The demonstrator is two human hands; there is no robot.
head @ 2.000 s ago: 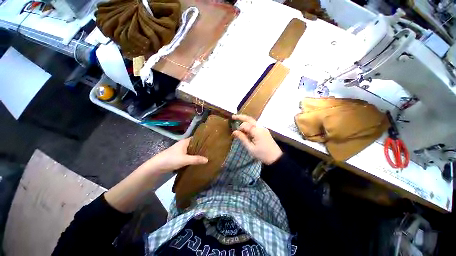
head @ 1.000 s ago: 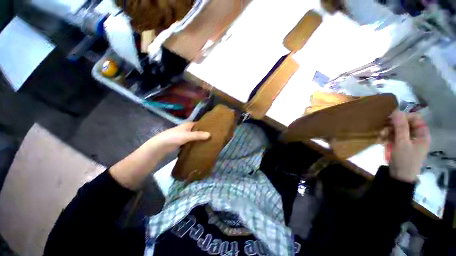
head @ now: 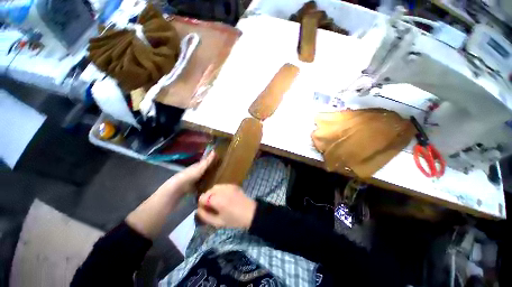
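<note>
Brown panels (head: 242, 148) stand between my hands at the table's front edge, over my lap. My left hand (head: 196, 172) holds them from the left side, its fingers partly hidden behind. My right hand (head: 225, 206) is closed at their lower end, with a small red mark on a finger; the panel's lower end is hidden by it. The upper end of the held panel meets another brown panel (head: 275, 91) lying on the white table. A third brown panel (head: 307, 38) lies further back, at the bin.
Fanned brown pieces (head: 362, 140) and red-handled scissors (head: 429, 159) lie by the sewing machine (head: 449, 84) at right. A tied brown bundle (head: 136, 49) sits at left on a reddish-brown sheet (head: 216, 47). A side tray (head: 104, 143) hangs below the table's left edge.
My right hand has come back from the far right to the panels at my left hand. The chain of panels on the table has shifted back, and the navy edge no longer shows.
</note>
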